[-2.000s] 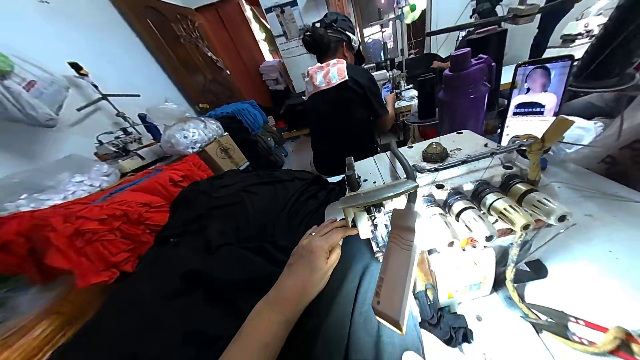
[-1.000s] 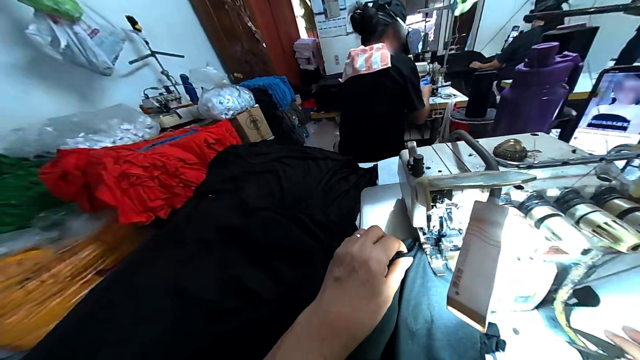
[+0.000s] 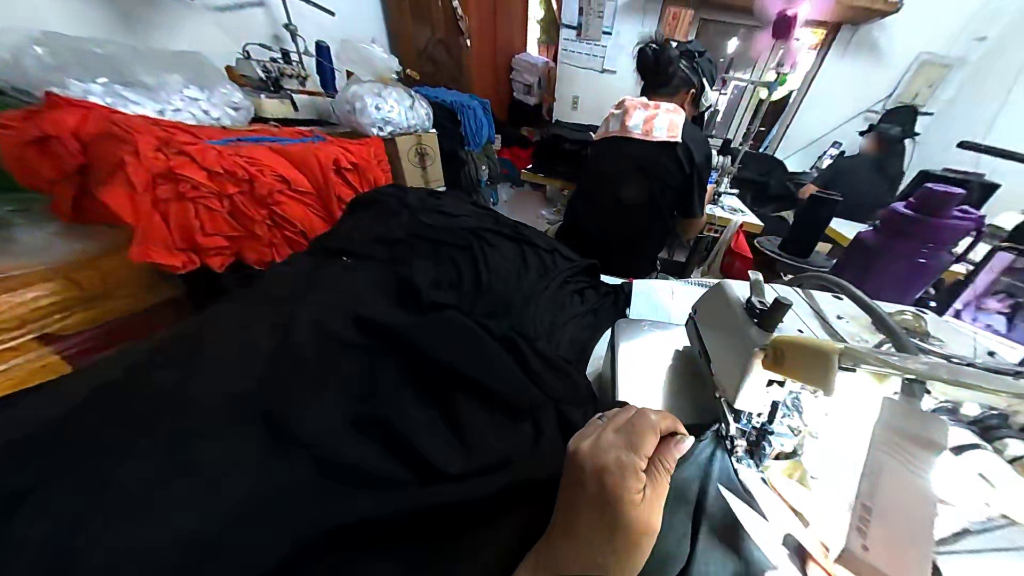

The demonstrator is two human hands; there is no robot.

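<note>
My left hand (image 3: 620, 480) pinches the edge of black fabric (image 3: 432, 384) between thumb and fingers, just left of the presser foot area of an overlock sewing machine (image 3: 728, 344). The black fabric spreads over the left and middle of the view in a large heap. Dark grey-green fabric (image 3: 704, 512) hangs or lies below my fingertips, beside the needle area. A pale box-like piece (image 3: 900, 488) with writing stands in front of the machine. My right hand is not in view; a blurred pale shape lies near the bottom right.
Red garments (image 3: 240, 192) are piled at the left, near plastic bags (image 3: 384, 104) and a cardboard box (image 3: 416, 160). A purple bottle (image 3: 912, 240) stands behind the machine. One person (image 3: 640, 176) sits ahead with back turned; another person (image 3: 864, 176) is farther right.
The view has turned right and moved closer to the machine. My left hand's fingers, extended at the presser foot two seconds ago, are now curled in a pinch on the fabric. Fingers at the right edge have left view.
</note>
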